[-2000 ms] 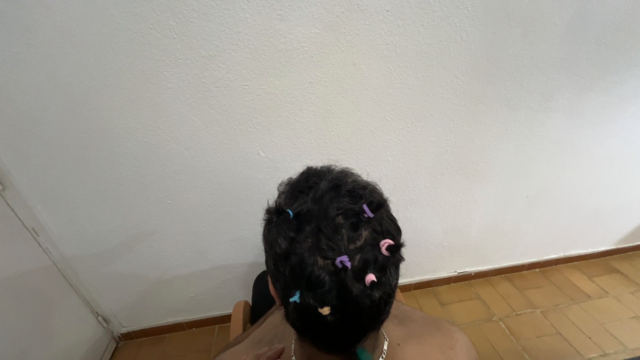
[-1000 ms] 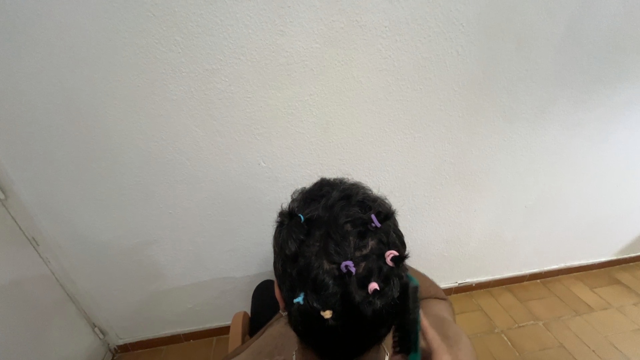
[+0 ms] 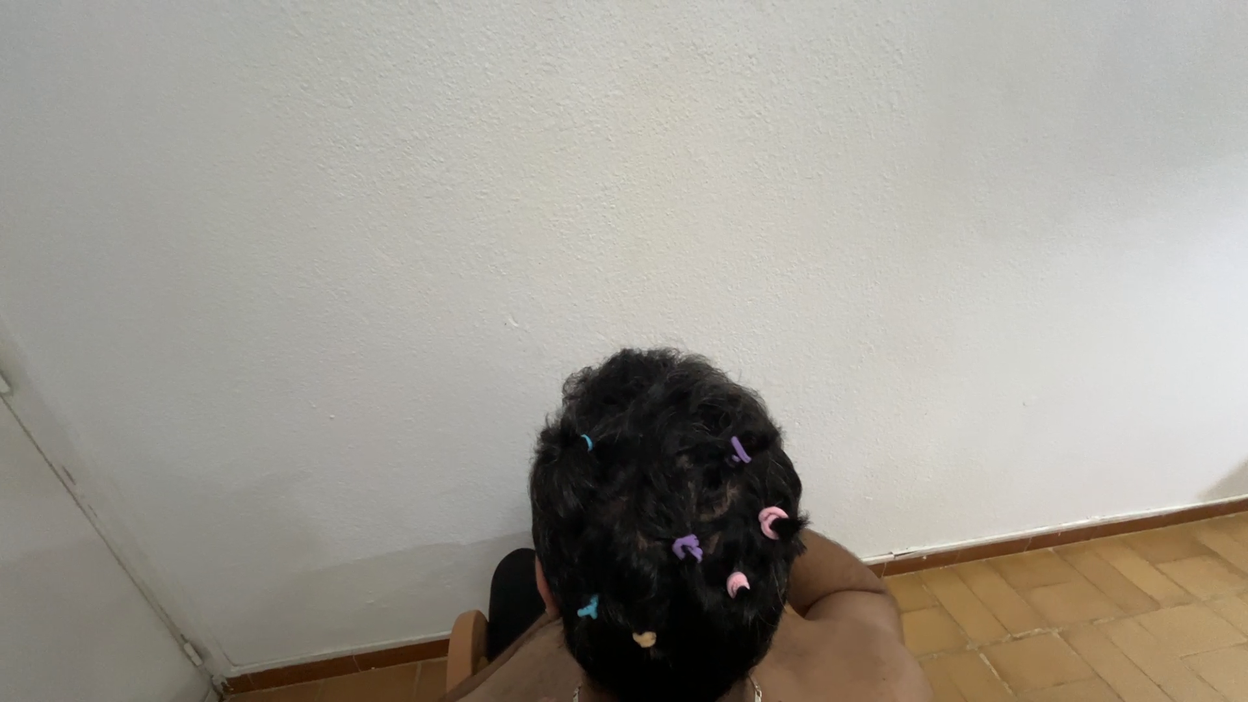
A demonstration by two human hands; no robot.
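Neither of my hands shows in the head view at this moment. A seated person's head with short dark curly hair (image 3: 648,409) is at the lower middle, seen from behind. Small hair ties gather tufts of the hair: a purple hair tie (image 3: 687,547) near the centre, another purple one (image 3: 740,449) above it, a pink hair tie (image 3: 772,522) at the right with a second pink one (image 3: 737,584) below, a blue hair tie (image 3: 588,607) at the lower left, another blue one (image 3: 587,442) higher up, and a beige hair tie (image 3: 644,640) near the nape.
A white textured wall (image 3: 624,195) stands beyond the person. Brown tile floor (image 3: 1092,595) runs along it at the right. A wooden chair part (image 3: 467,648) is beside the person's left shoulder, and a pale door (image 3: 68,585) stands at the far left.
A hand with a green comb, seen at the right of the nape one second ago, is out of view. The person's bent right arm now shows beside the head.
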